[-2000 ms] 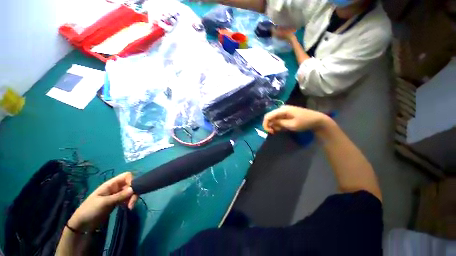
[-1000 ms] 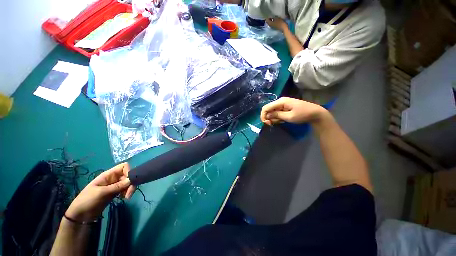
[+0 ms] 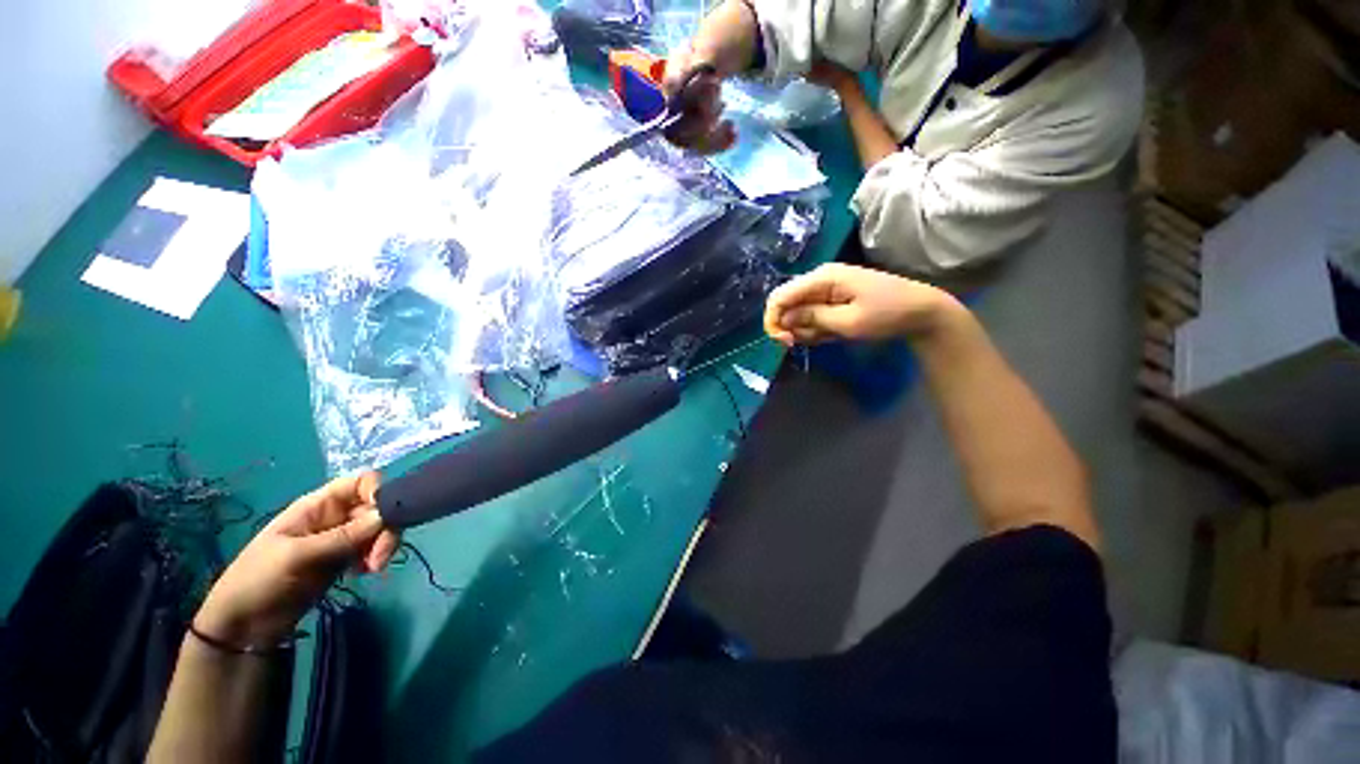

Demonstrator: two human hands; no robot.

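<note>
My left hand [image 3: 306, 560] pinches the near end of a black padded strip [image 3: 530, 452], held stretched out above the green table. A small white bit shows at the strip's far end. My right hand [image 3: 850, 306] is beyond that end, fingertips pinched together. A fine pale thread [image 3: 728, 358] runs from the strip's far end to my right fingertips. A dark cord hangs below my left fingers.
A black strip heap [image 3: 93, 597] with tangled cords lies at lower left. Clear bags [image 3: 373, 329] with black goods lie beyond the strip. A coworker [image 3: 955, 149] holds scissors [image 3: 634, 139] over them. A red case [image 3: 254, 90] and thread scraps [image 3: 574, 552] are on the table.
The pale thread now shows taut between the strip and my right hand. The coworker's hand has come in over the bags with scissors. The view has shifted slightly.
</note>
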